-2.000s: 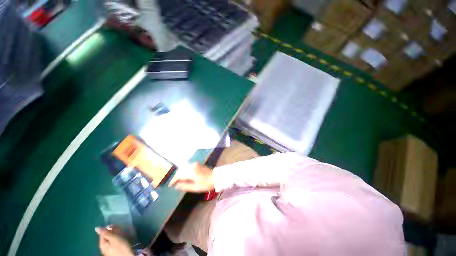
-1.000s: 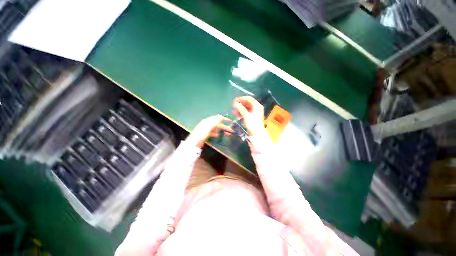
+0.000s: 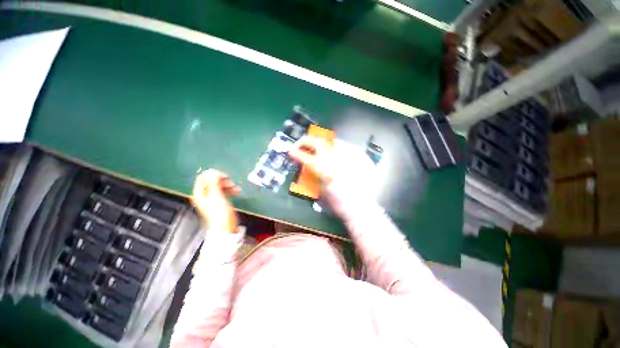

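The orange jig [image 3: 309,182] lies on the green bench in front of me. A strip of adhesive pieces [image 3: 273,161], clear with dark squares, lies along its left side. My right hand [image 3: 311,158] is over the jig and the strip's edge, fingers bent; its fingertips are blurred, so I cannot tell whether it holds anything. My left hand [image 3: 216,194] is near the bench's front edge, left of the strip, fingers curled; I cannot tell whether something small is in it. A dark piece [image 3: 299,122] lies beyond the strip, beside the jig's far end.
A dark striped block [image 3: 434,141] stands at the right bench edge. A small dark part [image 3: 374,148] lies right of the jig. A tray of black housings [image 3: 112,255] is below left, another [image 3: 506,160] at right. A white sheet [image 3: 27,78] lies far left.
The view has turned. My hands, close together before, are now apart: the right is over the jig and strip, the left nearer the front edge. The strip shows more fully.
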